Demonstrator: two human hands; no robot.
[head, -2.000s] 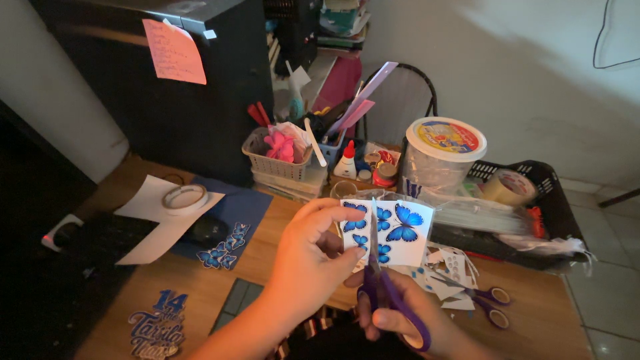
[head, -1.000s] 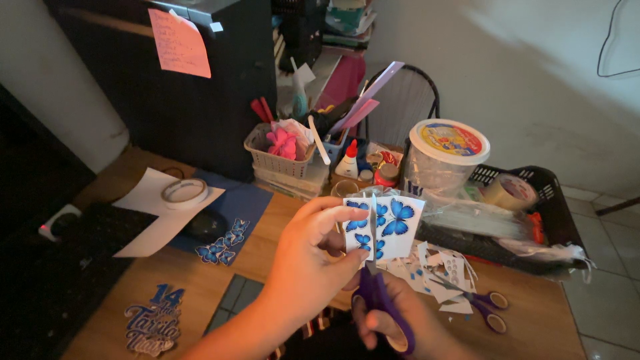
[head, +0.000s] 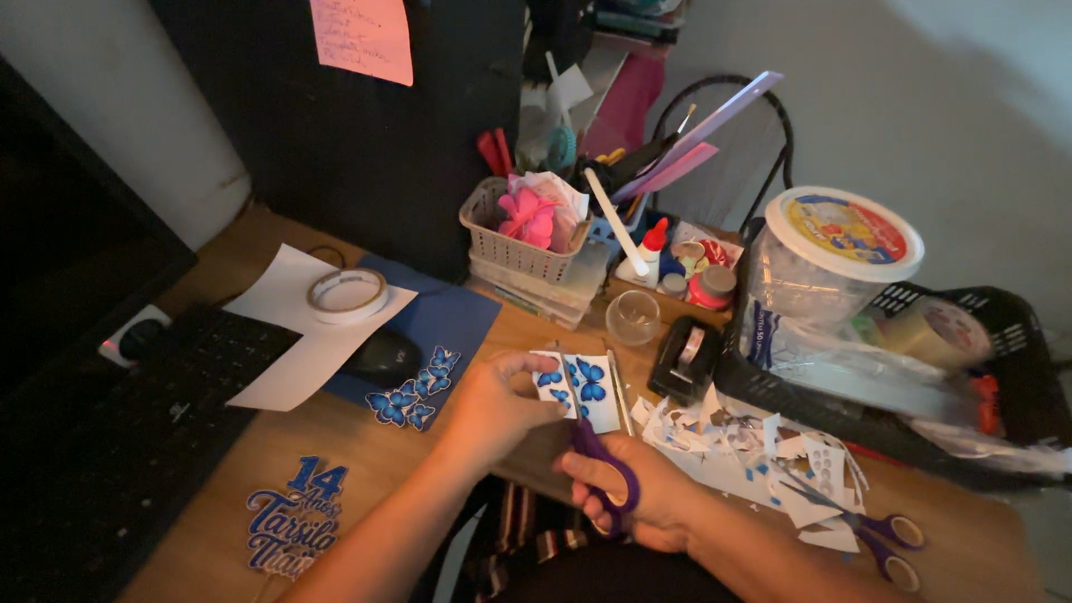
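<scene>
My left hand (head: 502,410) pinches a white paper sheet printed with blue butterflies (head: 596,394) between thumb and fingers. My right hand (head: 636,486) grips purple-handled scissors (head: 607,469), whose blades lie along the sheet between butterflies, with a strip on the left side under my left fingers. Cut-out blue butterflies (head: 410,398) rest on a blue sheet (head: 469,314) to the left. A blue lettered cake topper (head: 297,519) lies at the lower left. A second pair of purple-handled scissors (head: 879,536) sits among paper scraps (head: 754,448) on the right.
A roll of tape (head: 347,295) lies on white paper near a black mouse (head: 385,356) and keyboard (head: 193,394). Behind my hands are a tape dispenser (head: 685,360), a glass cup (head: 633,318), a glue bottle (head: 643,260) and a plastic basket (head: 528,251). A black crate (head: 804,402) holds a lidded tub (head: 837,251).
The hands, sheet and scissors have moved lower, away from the crate and tub, uncovering the tape dispenser and cup. The view has shifted too.
</scene>
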